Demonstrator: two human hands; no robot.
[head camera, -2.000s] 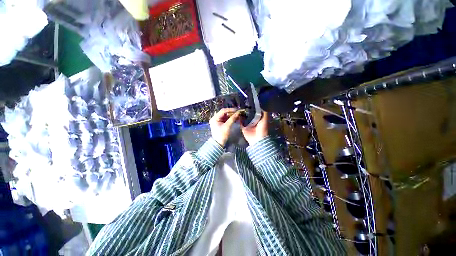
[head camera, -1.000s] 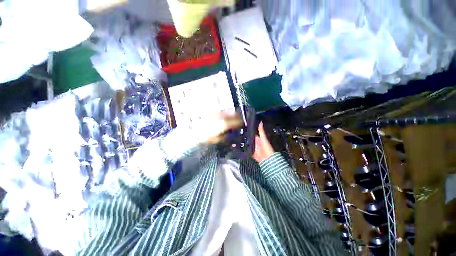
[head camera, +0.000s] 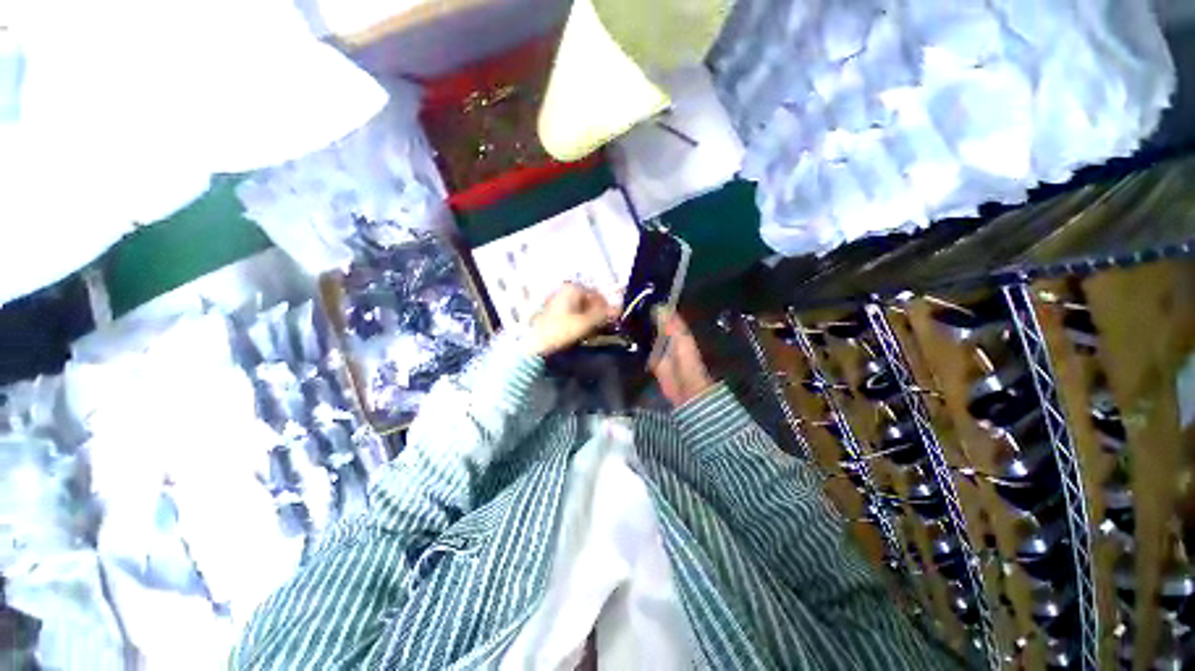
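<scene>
A dark part with a pale outline (head camera: 654, 273) stands tilted in front of me, at the right edge of the white compartment tray (head camera: 557, 247). My right hand (head camera: 680, 361) holds its lower right side. My left hand (head camera: 573, 316) is curled at its left side, over the tray's near edge. The fingertips are blurred, so I cannot tell whether the left hand pinches a small part or touches the dark part. The tray shows small recessed marks.
A shallow cardboard box of bagged parts (head camera: 409, 321) is left of the tray. A red bin (head camera: 492, 118) is behind, partly covered by a curled yellow sheet (head camera: 592, 89). Wrapped pieces lie left (head camera: 197, 446) and right (head camera: 944, 105). A wire rack (head camera: 1048, 433) stands right.
The dark part is now upright and tilted in my right hand. My left hand, blurred over the tray one second ago, is curled beside it. The view has shifted, with the yellow sheet lower.
</scene>
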